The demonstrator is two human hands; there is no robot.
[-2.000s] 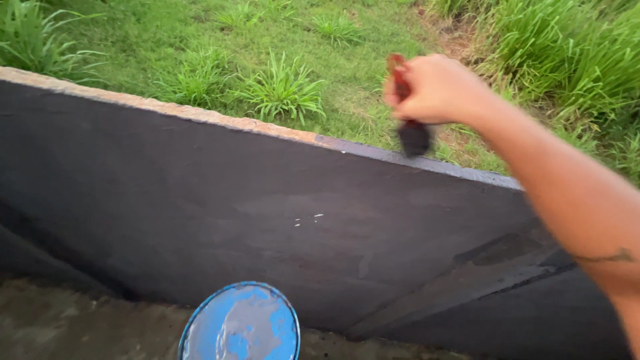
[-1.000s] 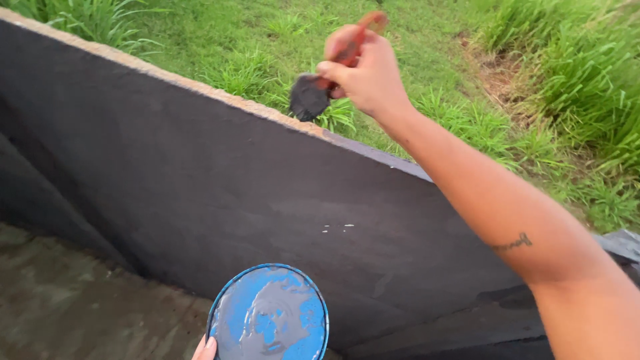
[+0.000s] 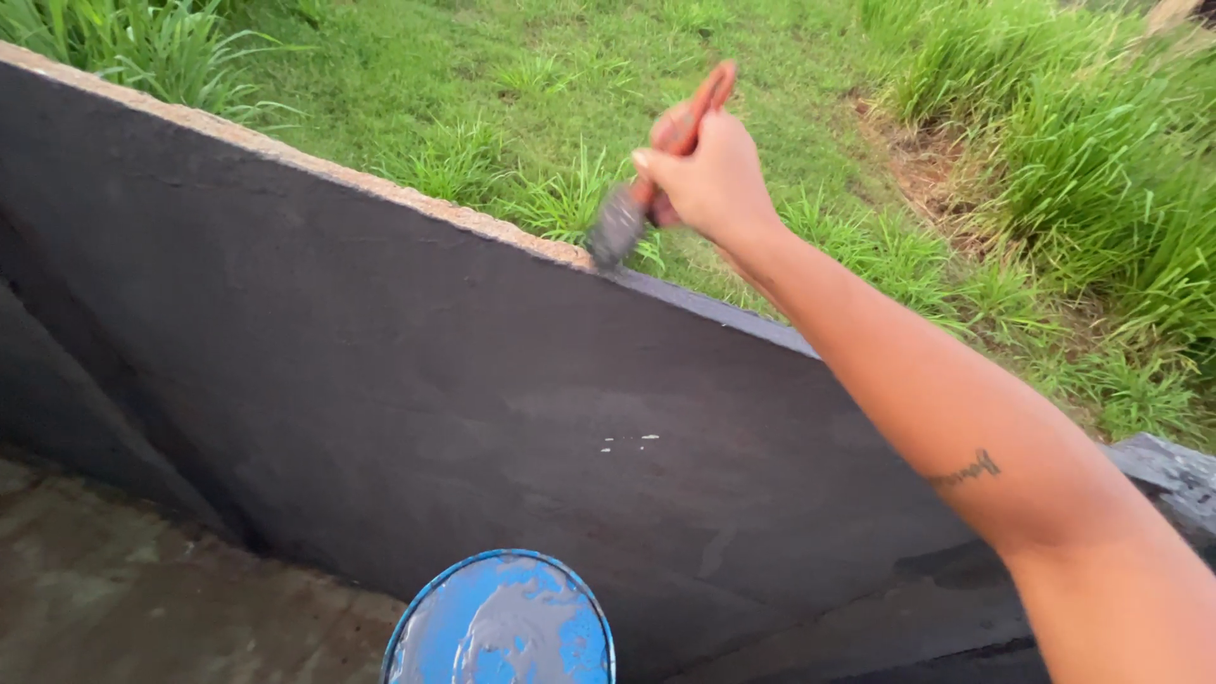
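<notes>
My right hand [image 3: 717, 176] grips the orange-red handle of a paintbrush [image 3: 619, 226], its bristles loaded with dark grey paint. The bristle tips touch the top edge of a low wall [image 3: 399, 361], where bare tan masonry [image 3: 313, 166] on the left meets grey paint [image 3: 712, 309] on the right. The wall's near face is dark grey, with a few small white marks. At the bottom of the head view is a round blue lid or container [image 3: 518, 617] smeared with grey paint. My left hand is outside the frame.
Beyond the wall lies grass [image 3: 589, 66], with taller clumps at the left and right. A brown concrete-like floor [image 3: 180, 589] shows at the lower left. A grey rough-topped ledge [image 3: 1178, 475] stands at the right edge, past my forearm.
The brush has come down from just above the wall's edge onto it, near where bare and painted parts meet. The fingers of my left hand, seen beside the blue round thing a second ago, have left view.
</notes>
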